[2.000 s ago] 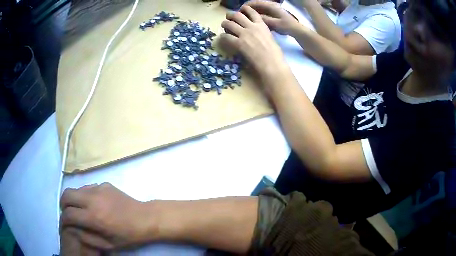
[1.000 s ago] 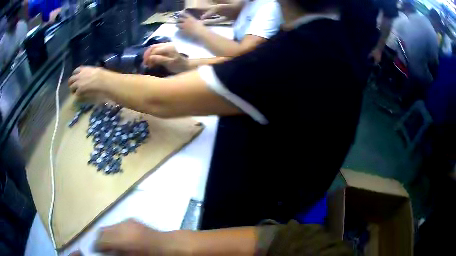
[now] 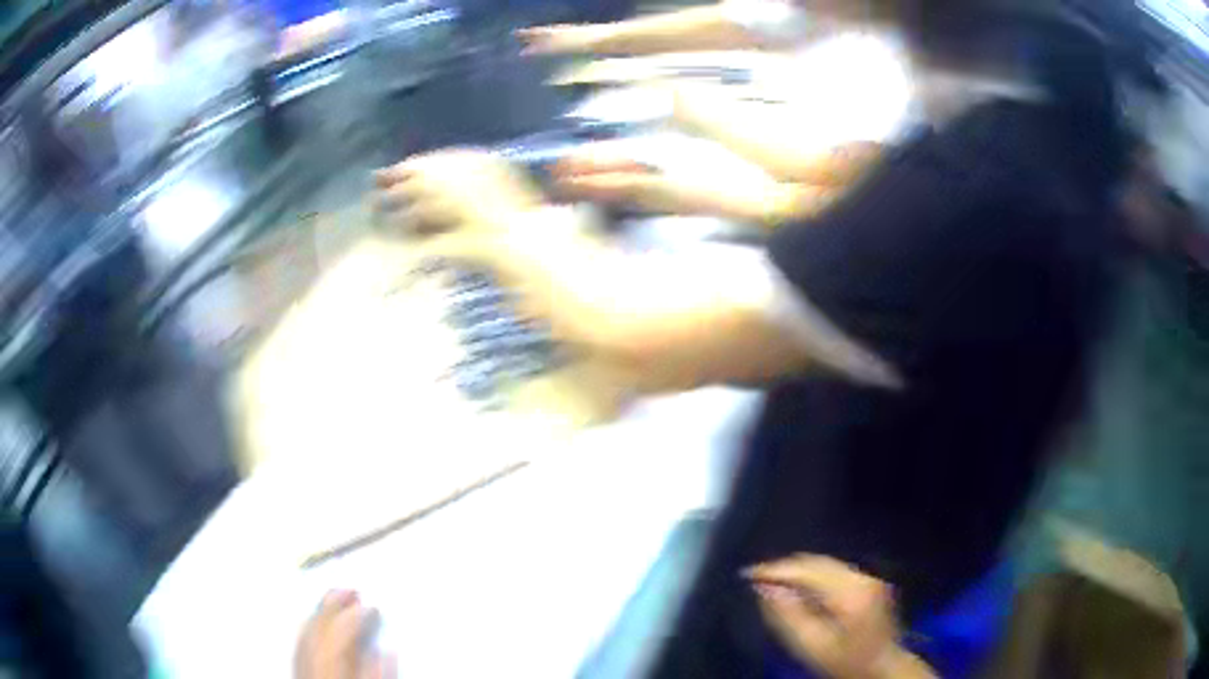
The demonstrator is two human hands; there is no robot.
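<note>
The whole view is strongly blurred. My left hand (image 3: 340, 639) is at the bottom edge over the white sheet (image 3: 464, 597), mostly cut off; a small greyish patch shows beside its fingers, too blurred to name. My right hand (image 3: 835, 617) is at the bottom right, beyond the bench edge, with fingers apart and nothing visible in it. The pile of small dark parts (image 3: 491, 338) lies on the washed-out cardboard sheet (image 3: 318, 358), partly behind a neighbour's forearm.
A neighbour in a dark shirt (image 3: 928, 332) sits right of the bench, one hand (image 3: 451, 192) above the pile's far end. Another person's arms show behind. A brown carton (image 3: 1107, 604) and a blue object (image 3: 968, 617) are at the lower right.
The view has shifted, and the bench scene now sits further right. My right hand has left the white sheet and moved right, off the bench. My left hand's fingers show at the bottom edge.
</note>
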